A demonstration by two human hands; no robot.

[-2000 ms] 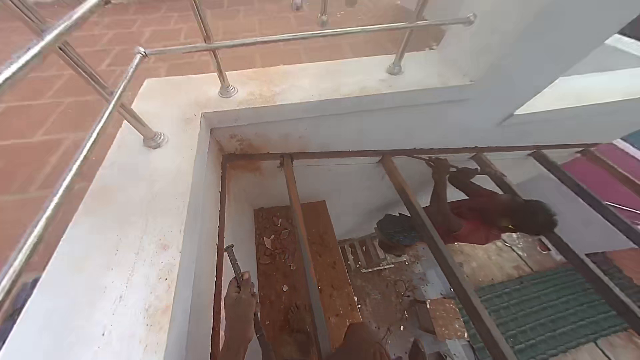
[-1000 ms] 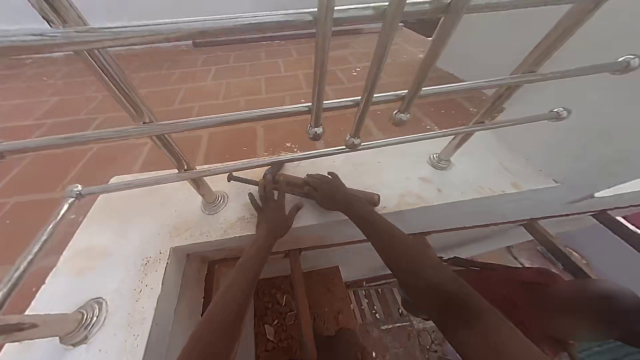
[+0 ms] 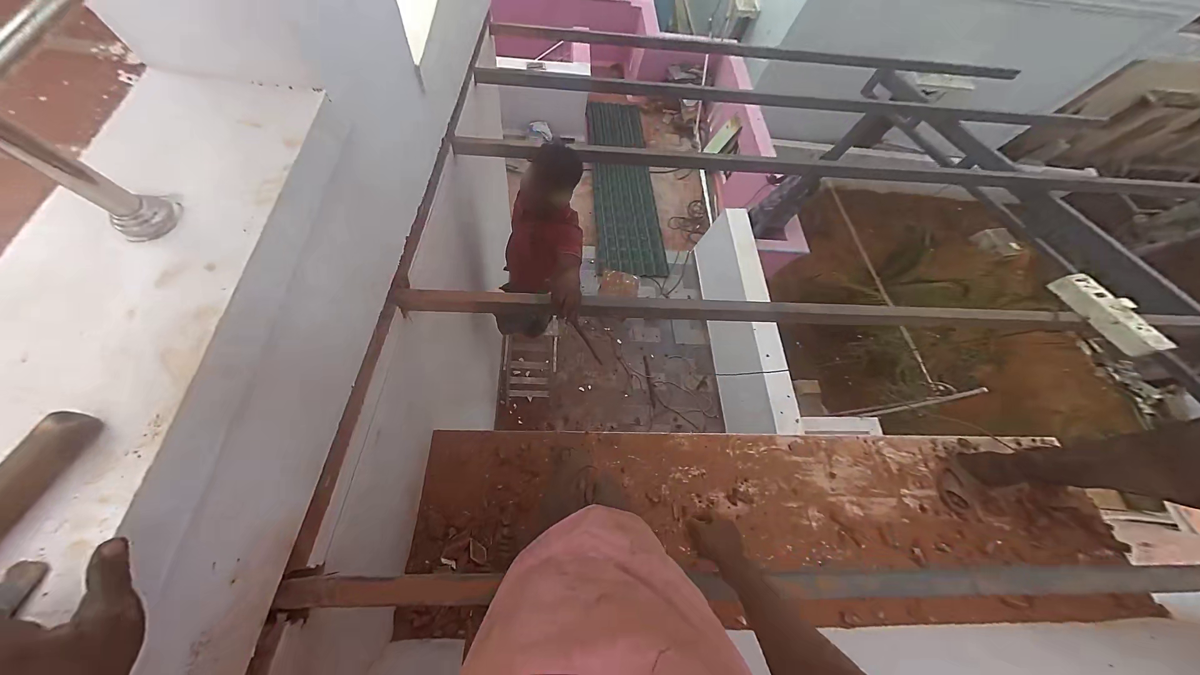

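At the lower left edge, my left hand (image 3: 75, 623) is partly cut off, its thumb raised apart. Close by on the white ledge (image 3: 202, 225) are a thick, rounded bar or handle (image 3: 47, 464) and the end of a smaller piece (image 3: 21, 586); whether my fingers touch either is unclear. My right hand (image 3: 717, 539) is over the dirt-covered plank platform (image 3: 825, 487), beside the pink cloth (image 3: 600, 591) at the bottom centre. Its fingers look curled and blurred; no tool shows in it. The near metal crossbar (image 3: 900, 581) passes just below it.
Metal crossbars (image 3: 844, 314) run right from a rusty wall bar (image 3: 352, 422) over a deep drop. Below, a person in red (image 3: 544, 234) holds a crossbar near a ladder (image 3: 530, 366). A bare foot (image 3: 956, 483) is on the platform at right. A railing post (image 3: 112, 187) stands upper left.
The view has swung right and down. One second ago both hands were on a bar-like tool on the ledge; now they are far apart, the right one over the platform.
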